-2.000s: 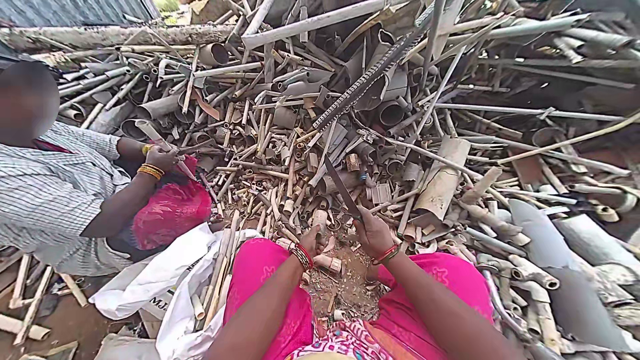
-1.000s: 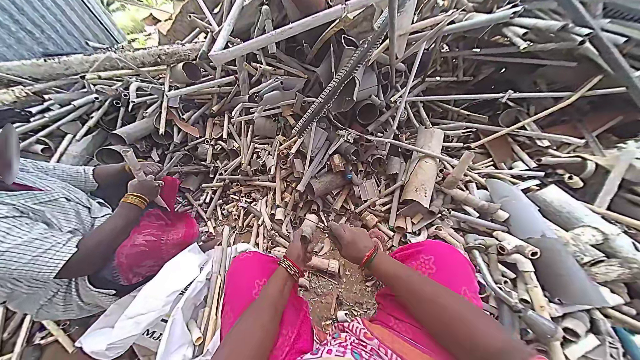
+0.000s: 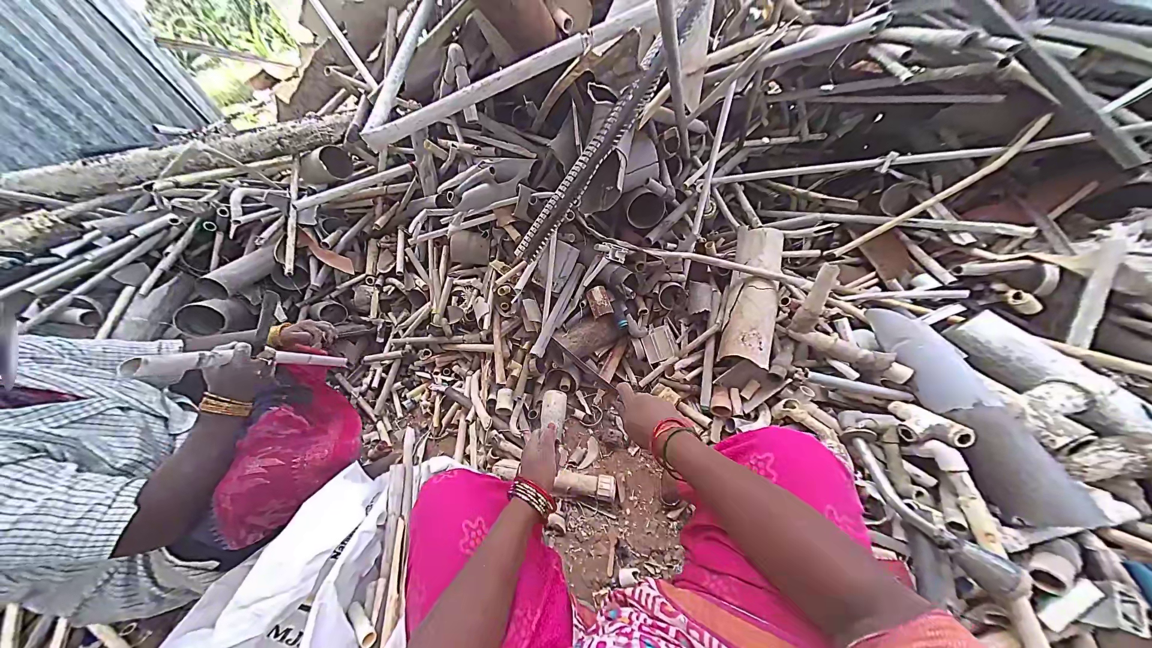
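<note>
My left hand (image 3: 541,457) grips a short whitish plastic pipe piece (image 3: 553,410), held upright between my knees. To its right, my right hand (image 3: 643,413) is closed around the near end of a thin dark blade (image 3: 585,367), which slants up and left above the pipe piece. What part of the blade tool lies inside the fist is hidden. A wider cut pipe section (image 3: 585,484) lies on the bare soil just under my left hand.
A large heap of scrap pipes (image 3: 468,342) spreads ahead. At left a co-worker's hand (image 3: 236,371) holds a pale pipe. A white sack (image 3: 310,562) with thin pipes lies by my left knee. Curved grey plastic (image 3: 1008,432) lies at right. A corrugated sheet (image 3: 90,72) stands at upper left.
The dark blade, upright over my right hand two seconds ago, now slants left over the pipe piece. The co-worker's pipe has swung from steep to nearly level.
</note>
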